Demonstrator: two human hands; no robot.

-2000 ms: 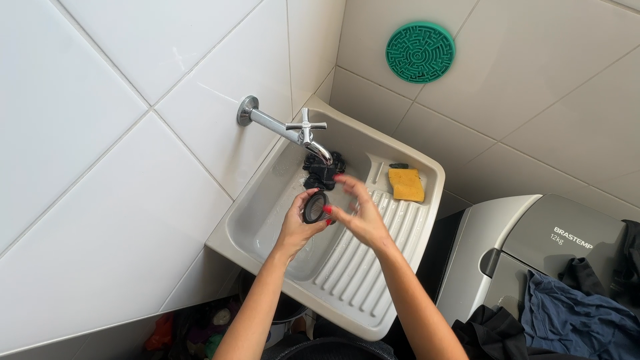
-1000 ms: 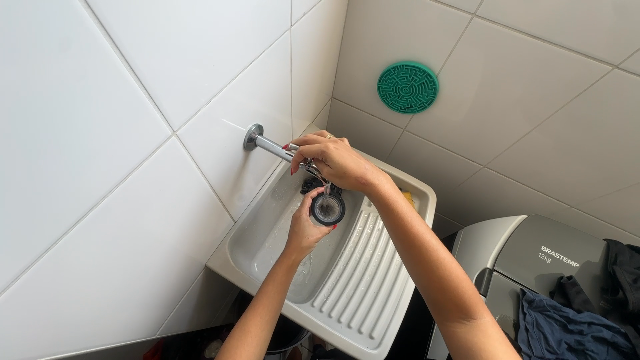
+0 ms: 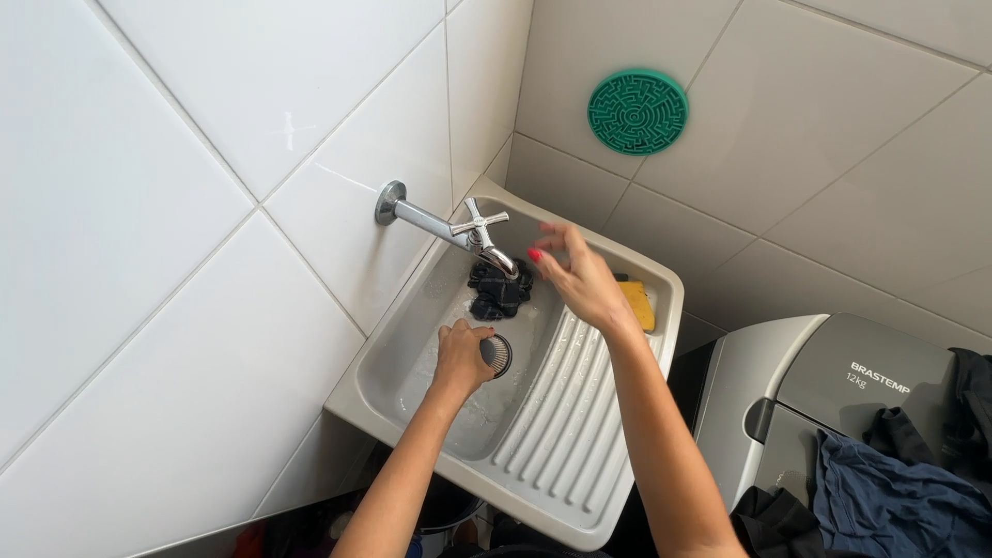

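Note:
My left hand (image 3: 463, 355) grips a round dark part with a pleated face, perhaps a filter (image 3: 497, 356), low over the basin of the laundry sink (image 3: 372, 403). My right hand (image 3: 577, 271) is raised to the right of the chrome faucet (image 3: 490, 239), fingers apart and slightly blurred, holding nothing. Below the spout a bunched black cloth (image 3: 500, 290) lies in the basin. Water drops and some wetness show on the basin floor. No clear stream from the spout can be made out.
A yellow sponge (image 3: 638, 304) lies in the sink's corner tray, partly behind my right wrist. The ribbed washboard (image 3: 570, 418) slopes on the right. Beyond it stands a Brastemp washing machine (image 3: 837, 372) with dark clothes (image 3: 899, 488) on it. A green maze-patterned disc (image 3: 638, 112) is on the tiled wall.
My right hand has left the faucet and moved right. My left hand has brought the round part down from under the spout, and its pleated face now points sideways.

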